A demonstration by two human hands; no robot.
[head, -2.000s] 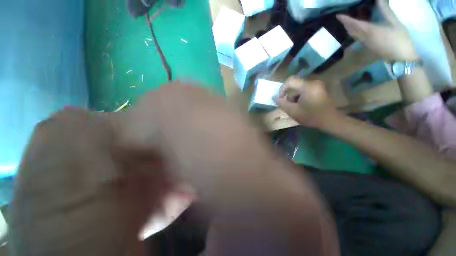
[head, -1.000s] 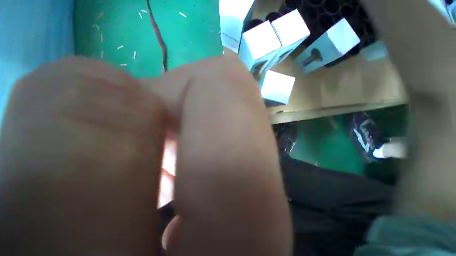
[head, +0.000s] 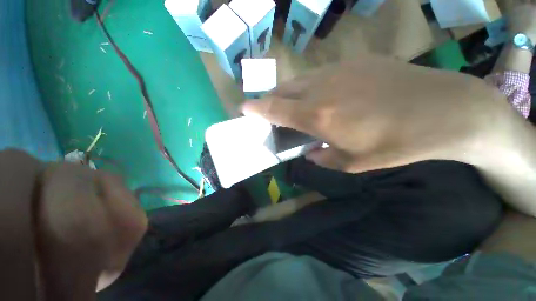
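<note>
My right hand (head: 376, 111) reaches in from the right and grips an open white carton (head: 241, 150) over my lap. Its thumb and fingers are at the carton's mouth, where a dark inside shows and a broad white flap spreads to the left. What is inside the carton cannot be told. My left hand (head: 88, 217) is at the lower left, large, blurred and cut off by the edge, with fingers curled. Whether it holds anything is hidden. A small closed carton (head: 259, 74) stands just beyond my right hand.
More white and pale blue cartons (head: 226, 29) stand on brown cardboard (head: 382, 38) at the top. A dark red cord (head: 144, 100) crosses the green floor (head: 70, 64). A blue sheet (head: 17, 88) hangs at the left. Another person's wrist with a watch (head: 520, 42) is at the right.
My hands, close together or overlapping before, are now apart. My right hand has come to the middle with an open carton in it. The view has shifted, so the standing cartons appear farther left.
</note>
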